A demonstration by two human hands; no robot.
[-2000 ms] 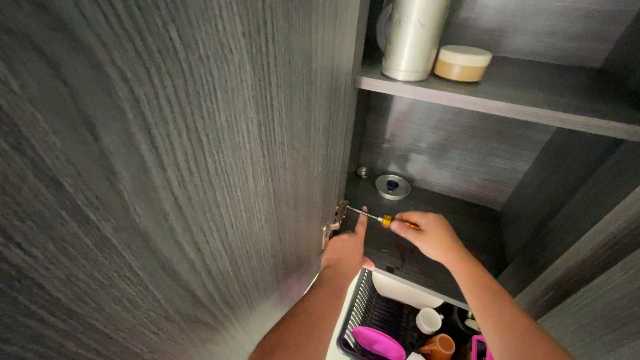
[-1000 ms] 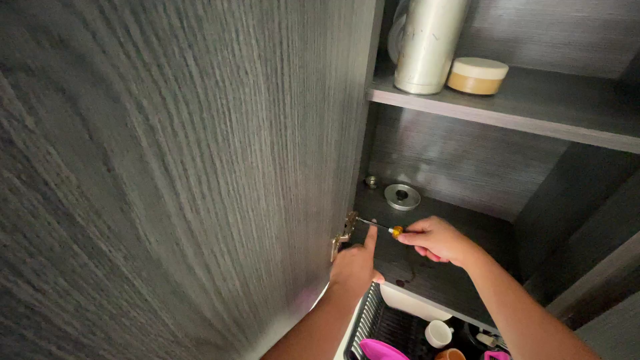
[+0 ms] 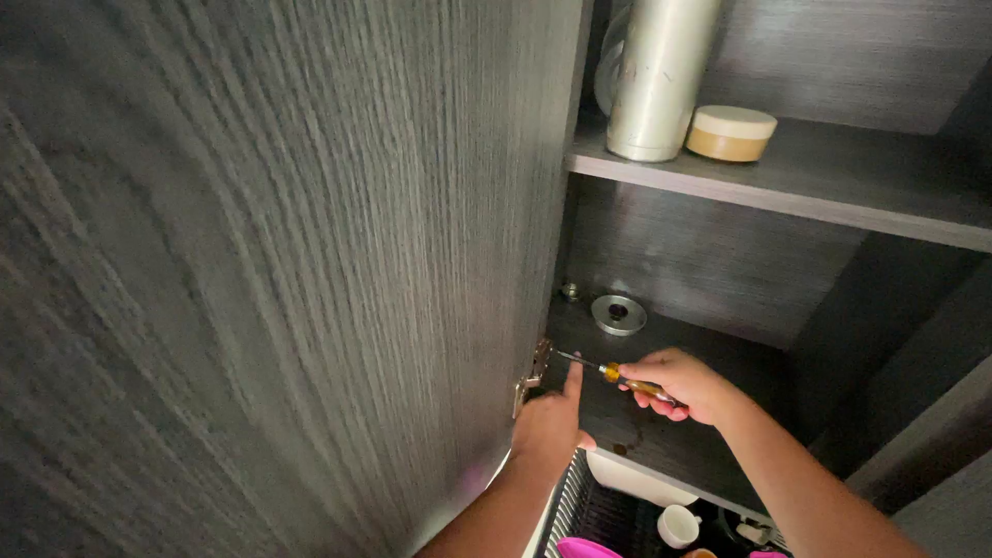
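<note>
A screwdriver with an amber handle (image 3: 645, 387) is held in my right hand (image 3: 682, 384), its shaft pointing left. The tip is at a metal cabinet hinge (image 3: 541, 364) on the inner side wall, beside the large grey wood-grain door (image 3: 333, 271). My left hand (image 3: 549, 425) is just below, its index finger raised to the screwdriver's shaft and its thumb out to the right. Whether that hand grips anything is hidden; its other fingers are folded near the hinge. The screw at the tip is too small to make out.
Above, a shelf (image 3: 775, 194) holds a pale metal bottle (image 3: 663, 85) and a lidded jar (image 3: 731, 134). A round metal piece (image 3: 618, 315) lies on the cabinet floor. Below stands a black dish rack (image 3: 570, 496) with a white cup (image 3: 678, 526) and a pink item (image 3: 587, 549).
The screwdriver stays at the hinge. My right hand's grip on its handle has shifted, and more of the handle shows now than one second ago.
</note>
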